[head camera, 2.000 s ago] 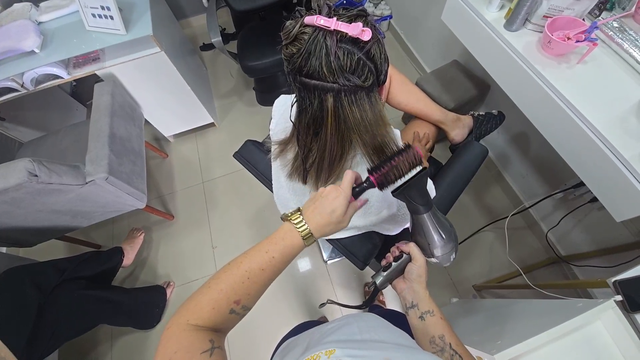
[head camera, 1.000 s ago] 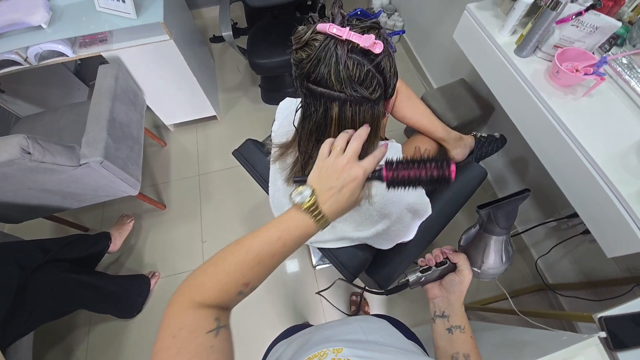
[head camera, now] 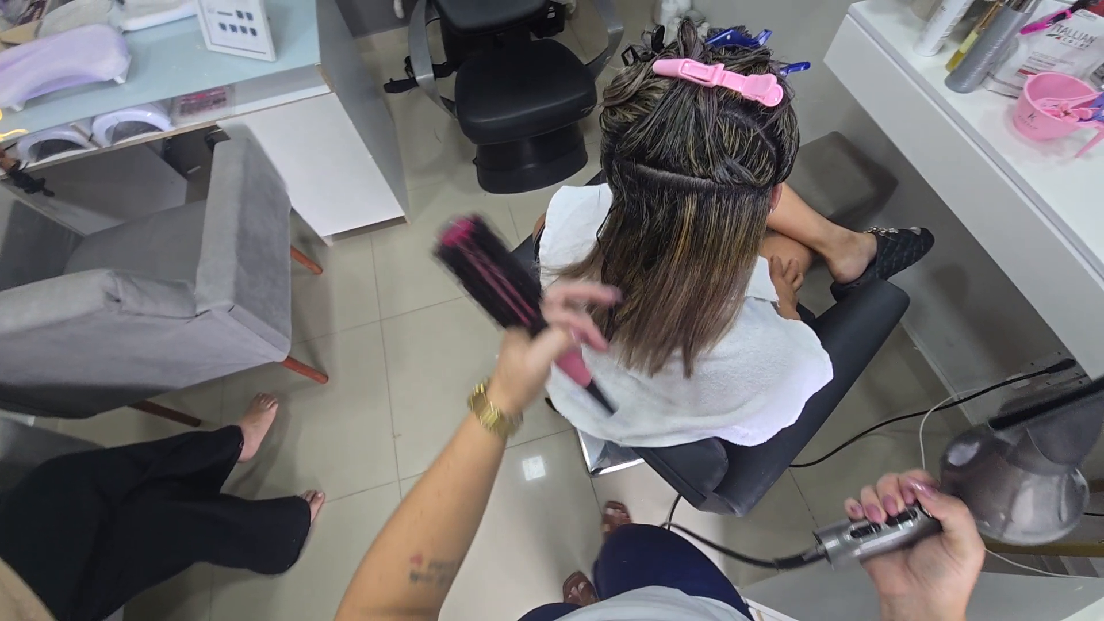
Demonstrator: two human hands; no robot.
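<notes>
My left hand [head camera: 556, 336] grips a round hairbrush [head camera: 496, 276] with black bristles and a pink core, its bristled end up and to the left; brush and fingers are blurred. In my right hand [head camera: 927, 543] is the handle of a grey hair dryer [head camera: 1013, 483], held at the lower right away from the hair. A seated person's damp, streaked hair [head camera: 681, 259] hangs over a white towel [head camera: 699, 397]. Its upper part is pinned up with a pink clip [head camera: 720, 79] and blue clips [head camera: 739, 38].
The person sits in a black salon chair [head camera: 828, 371]. A white counter [head camera: 966, 129] with bottles and a pink bowl [head camera: 1048, 108] is at right. Left are a grey armchair [head camera: 241, 233], a desk [head camera: 336, 147] and another person's legs [head camera: 164, 500]. Cables [head camera: 871, 431] run below the counter.
The brush was at the hair ends, then lay across the hair with its bristles to the right; now it is left of the hair. The dryer has moved right, away from the hair.
</notes>
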